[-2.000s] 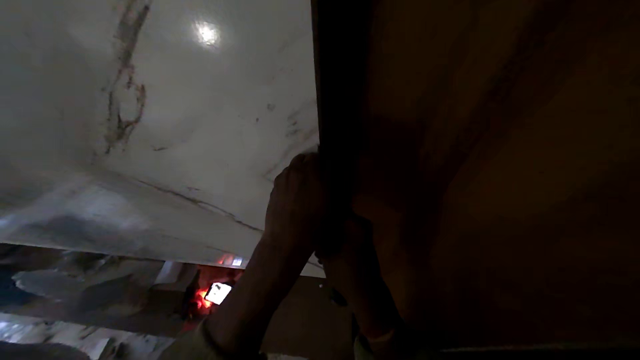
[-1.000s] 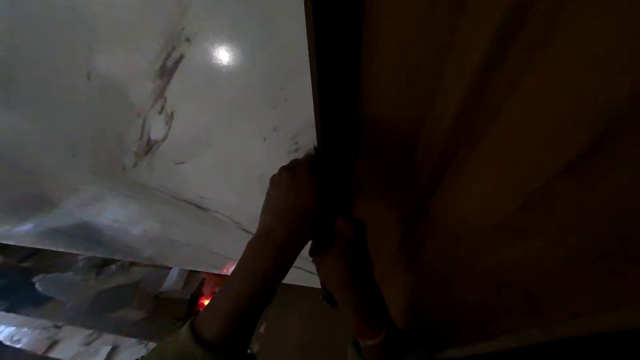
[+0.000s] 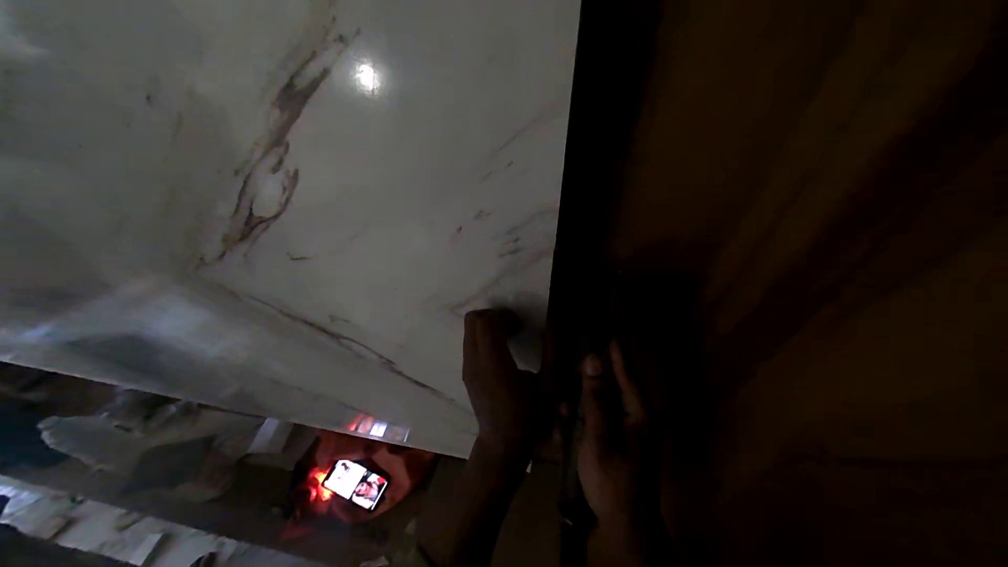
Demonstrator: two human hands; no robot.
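Observation:
A glossy white marble-patterned slab (image 3: pixel 409 205) fills the upper left and meets a dark upright edge strip (image 3: pixel 602 157). My left hand (image 3: pixel 504 378) lies at the slab's right edge, its bent fingers over the surface and its thumb side towards the strip. Just right of it, my right hand (image 3: pixel 610 425) is at the dark strip with its fingers pointing up; a thin dark thing runs beside it, too dark to name. Shadow hides whether either hand grips anything.
A dark brown wood-like panel (image 3: pixel 835 236) takes up the right side. Below the slab's lower edge, a lit phone (image 3: pixel 356 483) rests near something glowing red. Pale scraps or sheets (image 3: pixel 102 445) lie on the floor at lower left.
My left hand's fingers have spread out further over the slab, and my right hand's fingers have straightened upward. The lit phone, hidden one second ago, shows again.

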